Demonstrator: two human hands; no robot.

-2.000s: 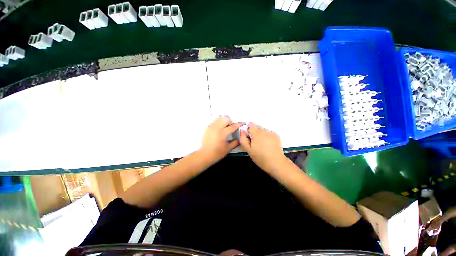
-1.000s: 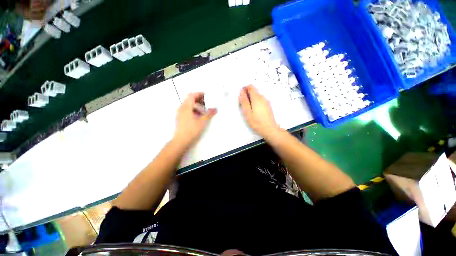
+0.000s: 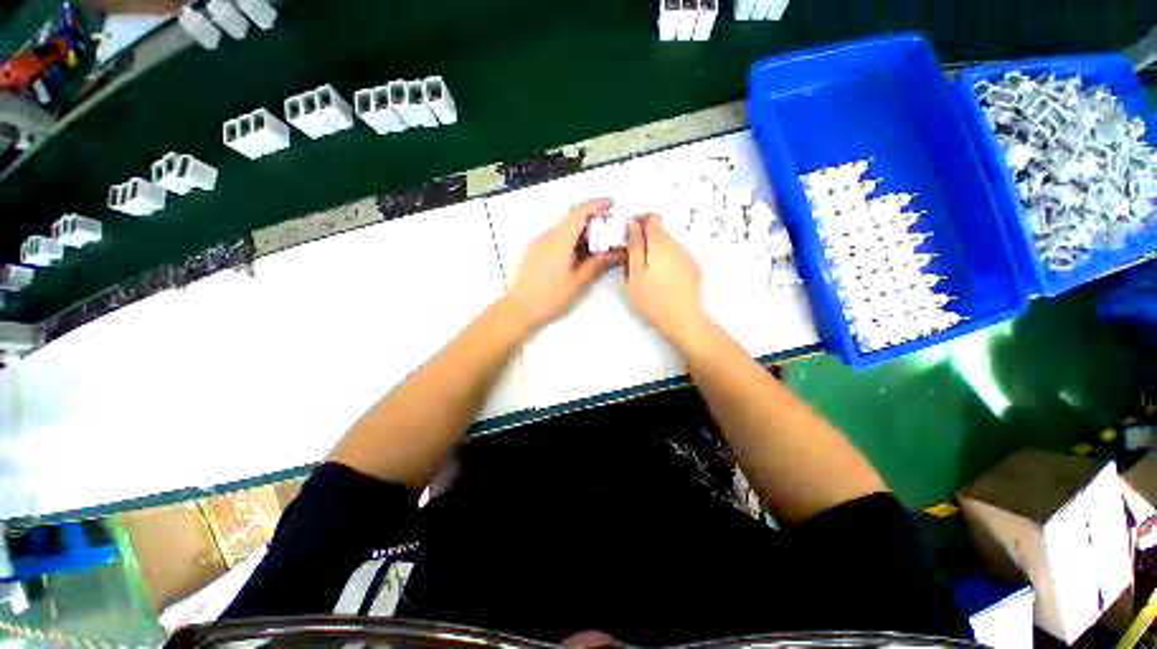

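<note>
A small white plastic part (image 3: pixel 608 233) is held above the white bench (image 3: pixel 317 330), near its middle. My left hand (image 3: pixel 553 265) grips it from the left, with thumb and fingers around it. My right hand (image 3: pixel 662 269) has its fingertips at the part's right side; the fingers hide much of that side, and I cannot tell whether it holds a separate piece. Small loose white parts (image 3: pixel 723 218) lie scattered on the bench to the right of my hands.
The nearer blue bin (image 3: pixel 875 121) holds neat rows of white pointed pieces (image 3: pixel 878 260). The farther blue bin (image 3: pixel 1072 165) holds jumbled white-grey parts. Beyond the bench, the dark green belt (image 3: pixel 533 76) carries grouped white housings (image 3: pixel 406 105). Cartons (image 3: pixel 1047 526) stand at lower right.
A second ago my hands were apart over the bench; now they have come together at the white part. The camera view has also turned and shifted.
</note>
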